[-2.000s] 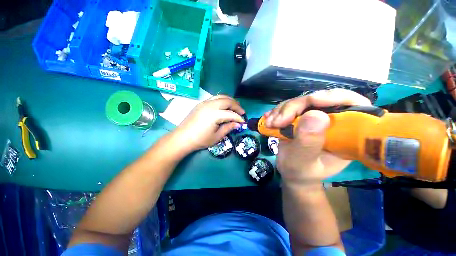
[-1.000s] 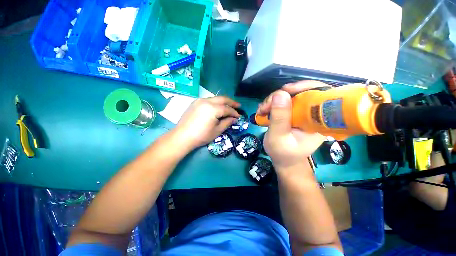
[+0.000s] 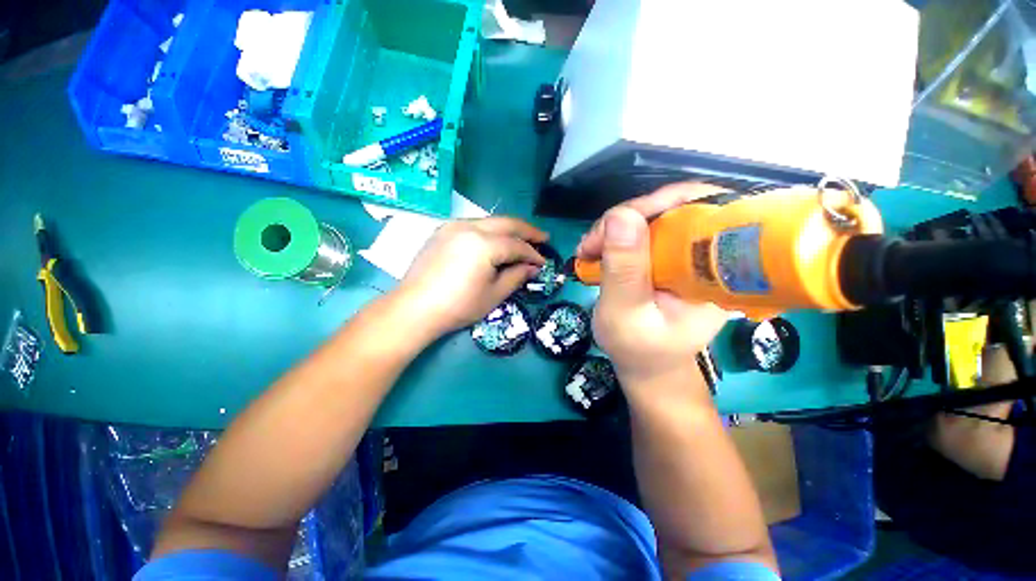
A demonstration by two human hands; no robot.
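Observation:
My right hand (image 3: 650,312) grips an orange electric screwdriver (image 3: 755,252), its tip pointing left at a round black housing with a circuit board (image 3: 543,278). My left hand (image 3: 468,272) has its fingertips on the upper left of that housing and holds it on the mat. Three more round housings with boards sit just below: one left (image 3: 502,328), one in the middle (image 3: 561,330), one lower (image 3: 592,385). Another housing (image 3: 767,344) lies to the right of my right wrist. Any screw at the bit is too small to see.
Two blue bins (image 3: 244,160) and a green bin (image 3: 392,202) stand at the back left. A green solder reel (image 3: 276,240), white paper (image 3: 398,246) and yellow-black cutters (image 3: 57,297) lie left. A white-topped box (image 3: 744,91) stands behind the screwdriver. A person's arm (image 3: 975,437) shows at right.
The screwdriver has swung so its cable end is higher and its tip sits lower left, at the housing. The housing right of my right wrist has come into view. My left hand has barely moved.

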